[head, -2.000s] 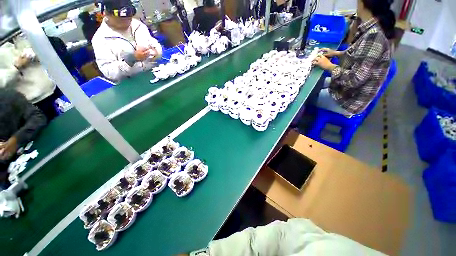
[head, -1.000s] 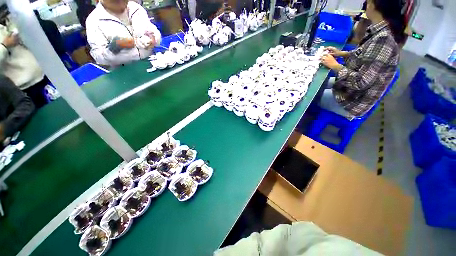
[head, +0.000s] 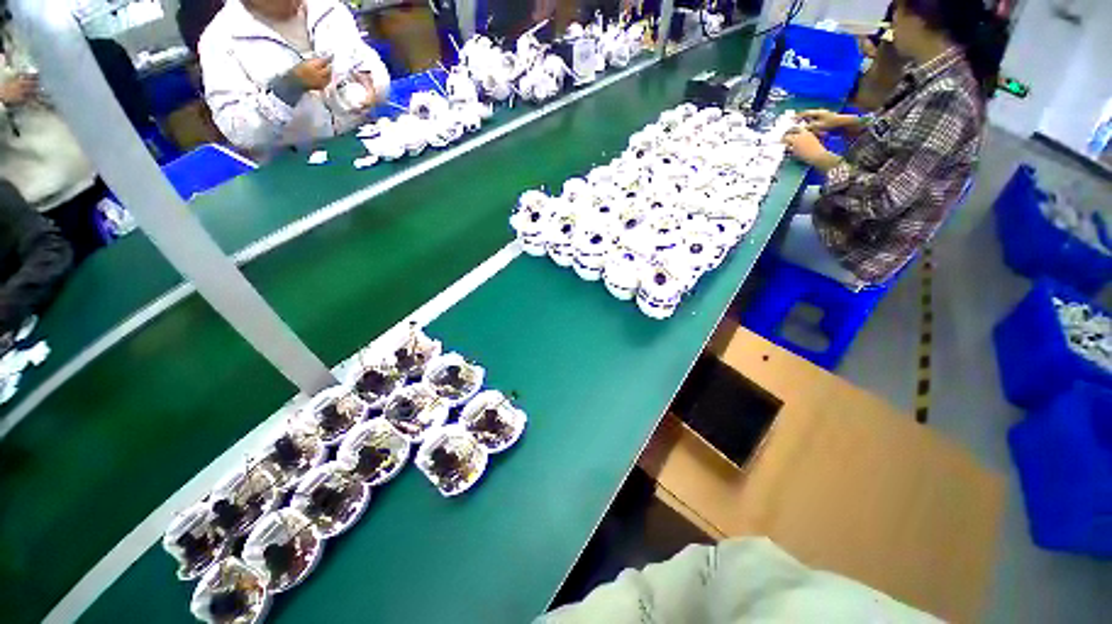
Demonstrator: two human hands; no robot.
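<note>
Open white shells with dark, wired modules inside [head: 329, 497] stand in slanting rows on the green bench [head: 537, 378], at the lower left in front of me. Two of them [head: 452, 460] sit side by side at the right end of the group. A large dense block of white housings [head: 646, 207] with dark round centres lies farther up the bench. Neither of my hands is in view. Only my light sleeve or clothing [head: 744, 588] shows at the bottom edge.
A pale metal upright [head: 201, 262] crosses the left side. A cardboard box [head: 854, 475] with a dark opening is beside the bench. A person in a plaid shirt [head: 908, 165] sits at the right. Another in white [head: 287, 79] is across the line. Blue bins [head: 1067, 457] stand at the far right.
The view has shifted slightly, so the bench and people sit a little differently in the frame. The sleeve at the bottom has drawn back slightly. The shells look unchanged.
</note>
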